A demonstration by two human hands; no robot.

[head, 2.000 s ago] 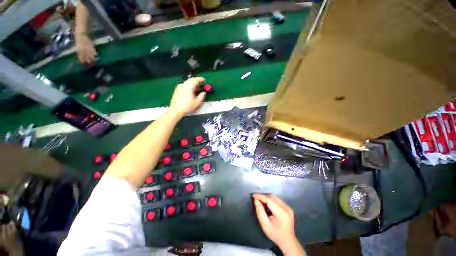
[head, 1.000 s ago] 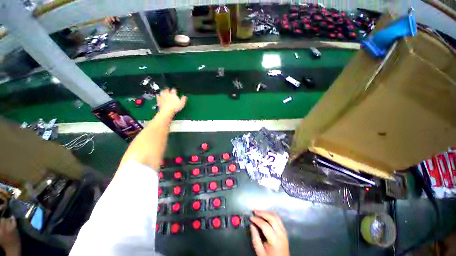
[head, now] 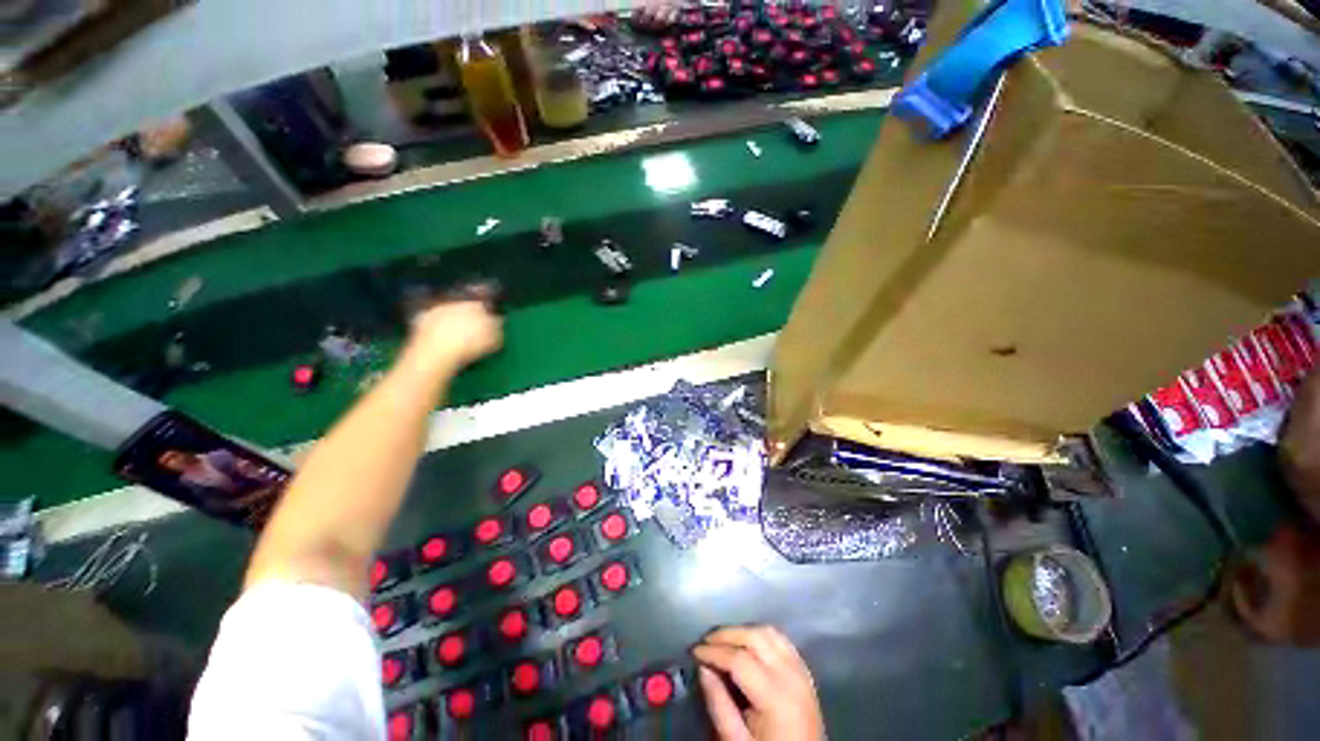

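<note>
My left hand is stretched out over the green conveyor belt, with blurred dark pieces at its fingertips; whether it grips one is unclear. My right hand rests on the dark green bench top, fingers slightly bent and apart, with nothing visible in it. Black housings with red round faces lie in rows on the bench between my arms; my left forearm and sleeve cover part of the left side. One housing lies apart above the rows. A pile of boards lies right of them.
A large cardboard box stands at the right, with a dark speckled mat before it. A yellow-green tub is at the right. A phone is at the left. Loose pieces lie on the belt. Part of another person shows at the right edge.
My left hand first left the belt spot by a red-faced housing, which is now gone from there, and remains over the belt farther left. One housing now lies above the rows. The view has shifted.
</note>
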